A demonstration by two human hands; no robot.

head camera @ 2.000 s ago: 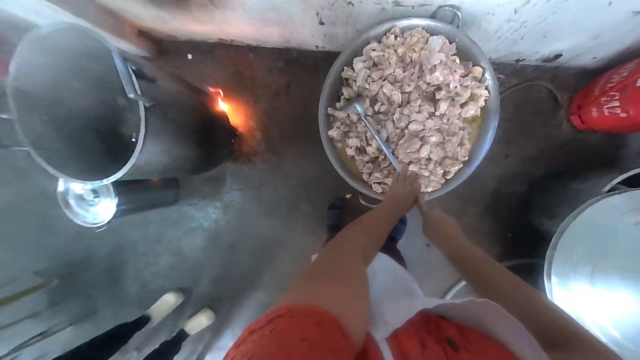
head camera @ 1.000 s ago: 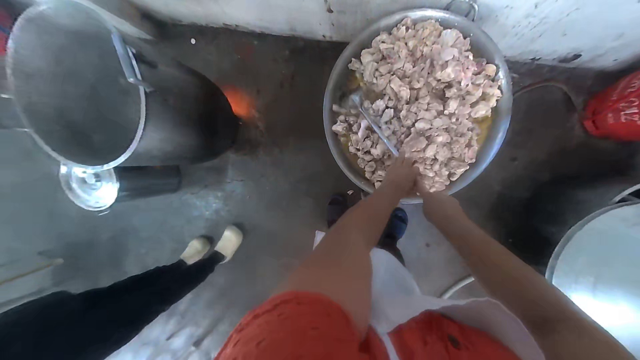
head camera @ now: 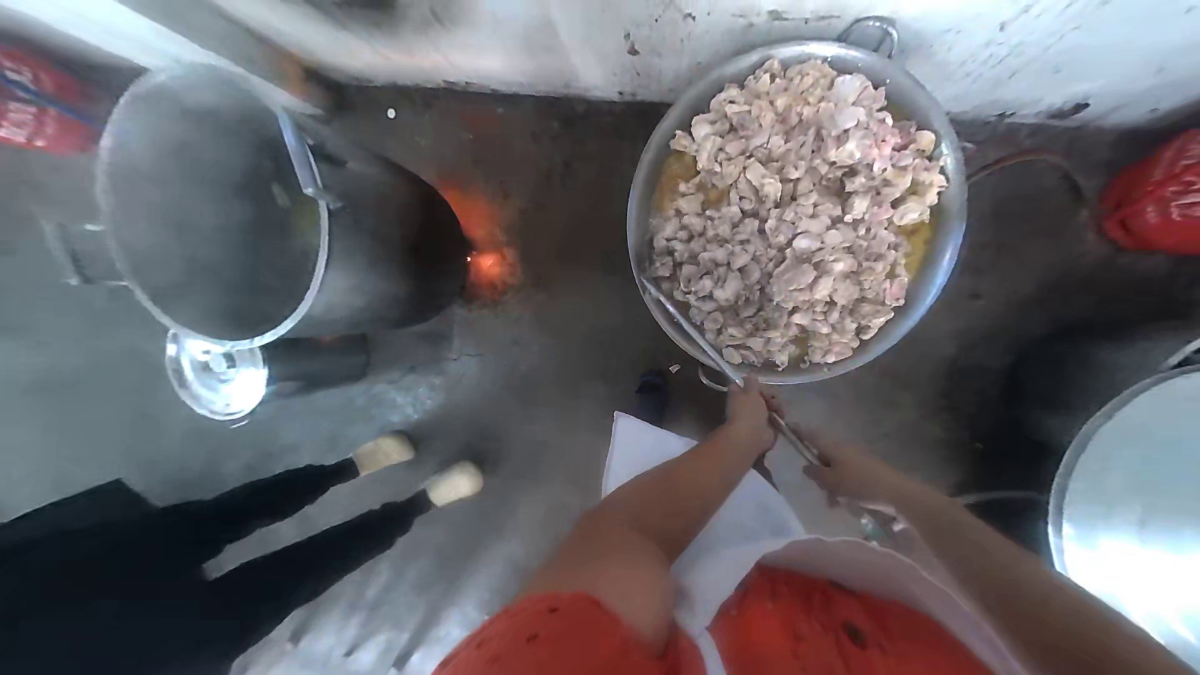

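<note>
A wide metal pan (head camera: 952, 211) is heaped with chopped pale meat (head camera: 797, 206), with yellowish liquid at its sides. A long-handled metal utensil (head camera: 689, 328) slants over the pan's near left rim, its far end against the inner left side, partly hidden by the meat. Just below the near rim, my left hand (head camera: 752, 420) is closed around the handle. My right hand (head camera: 848, 469) grips the same handle lower down, to the right of my left hand.
At left stands a tall steaming pot (head camera: 323, 253) with a flame (head camera: 487, 265) beside its base and a metal lid (head camera: 217, 375) nearby. Another person's legs (head camera: 319, 516) are at lower left. A large metal vessel (head camera: 1139, 506) and a red sack (head camera: 1158, 197) lie at right.
The utensil has moved toward the pan's near left rim, and my hands have drawn back from over the meat and spread apart along the handle. The other person has come closer from the left.
</note>
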